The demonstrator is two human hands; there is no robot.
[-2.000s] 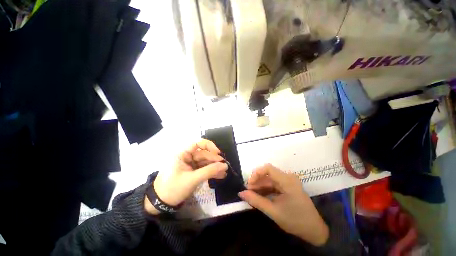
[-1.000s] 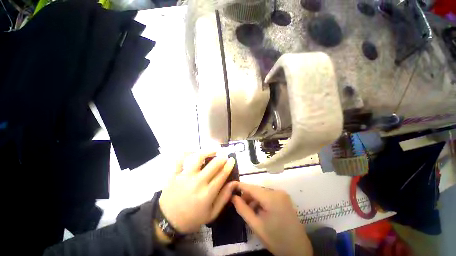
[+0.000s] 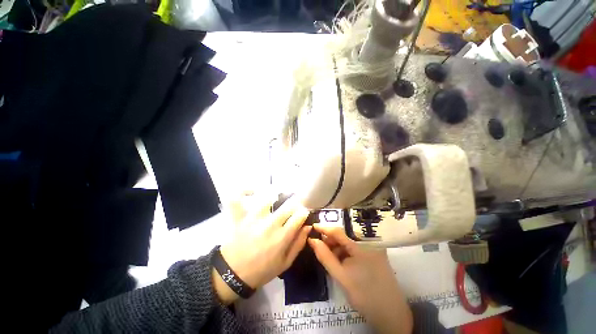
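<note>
A small black fabric piece [image 3: 306, 282] lies on the white table under my hands, its upper end near the needle area of the sewing machine [image 3: 418, 124]. My left hand [image 3: 264, 244] lies flat over the piece's upper left part, fingers towards the needle area. My right hand [image 3: 356, 271] pinches the piece's right edge between thumb and fingers, close beside my left fingertips. The presser foot and needle are hidden by the machine head.
A big heap of black cut pieces [image 3: 72, 130] lies at left, strips hanging off it. At right are red scissor handles [image 3: 461, 290] and a black fabric pile [image 3: 523, 271]. A printed ruler scale [image 3: 327, 318] runs along the front edge.
The view has tilted, showing more of the machine's top. Both hands moved from the front edge up to the needle area with the black piece; my left hand went from pinching to lying flat.
</note>
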